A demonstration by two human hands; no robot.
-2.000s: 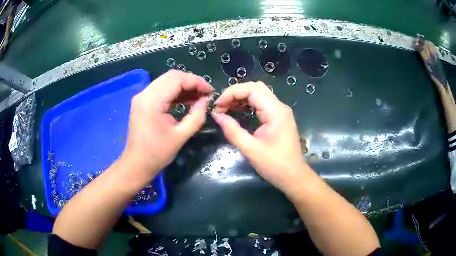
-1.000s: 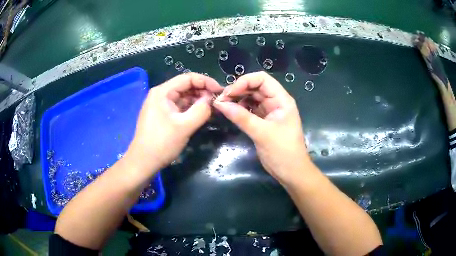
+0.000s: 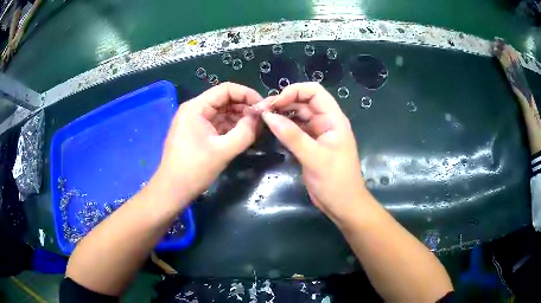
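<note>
My left hand [image 3: 204,139] and my right hand [image 3: 323,148] meet over the mat, fingertips touching. Between the thumbs and index fingers they pinch a small shiny ring [image 3: 261,107], mostly hidden by the fingers. Several single silvery rings [image 3: 366,102] lie spaced out on the dark mat [image 3: 439,136] beyond my hands. The blue tray [image 3: 110,139] stands at the left, with a glittering heap of tangled rings [image 3: 89,213] at its near end, partly behind my left forearm.
Dark round patches [image 3: 368,71] lie under some rings. A scuffed pale rail [image 3: 285,34] bounds the mat's far edge, with the green belt [image 3: 225,15] beyond. A crinkled plastic bag [image 3: 28,154] lies left of the tray. Another person's arm [image 3: 519,86] shows at the right.
Both hands have closed in together at the fingertips, with the fingers more curled and the pinch slightly higher. The laid-out rings and the tray look unchanged.
</note>
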